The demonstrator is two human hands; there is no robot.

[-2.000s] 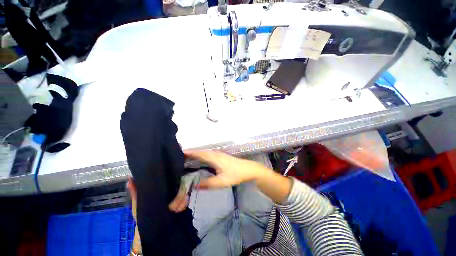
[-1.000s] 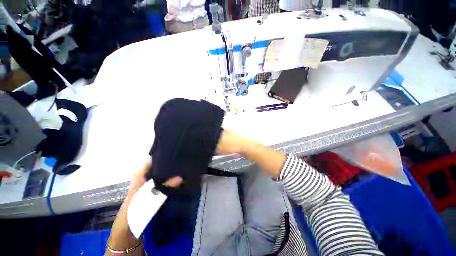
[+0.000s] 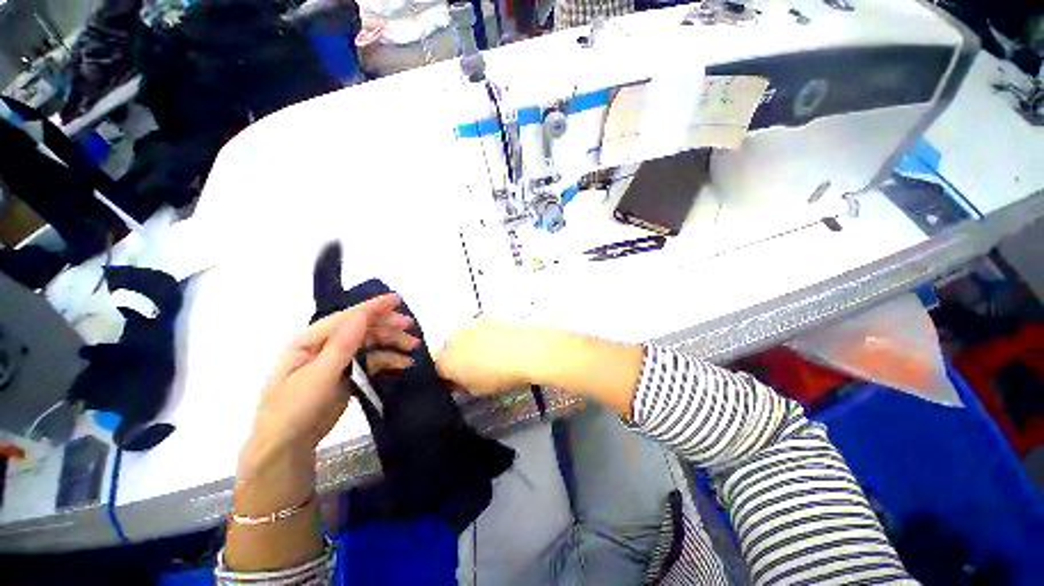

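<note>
A bundle of black pieces (image 3: 418, 429) lies across the table's front edge and hangs down over my lap, with a narrow black end standing up at its back. My left hand (image 3: 326, 372) is over its left side, fingers stretched across the cloth; whether they grip it is unclear. A thin white strip (image 3: 366, 387) shows beside these fingers. My right hand (image 3: 487, 357) has its fingers curled on the bundle's right edge, fingertips partly hidden. The sewing machine's needle area (image 3: 521, 218) is behind and right of my hands.
Black thread snips (image 3: 625, 248) and a dark flat case (image 3: 664, 192) lie right of the needle. Paper notes (image 3: 683, 118) hang on the machine head. Black cloth (image 3: 132, 361) lies at the table's left. A blue bin (image 3: 927, 458) and clear plastic bag (image 3: 887, 349) are below right.
The bundle has been turned and lowered from a broad upright block to a narrower shape over the table edge. My left hand has come up onto it; the large white piece no longer shows.
</note>
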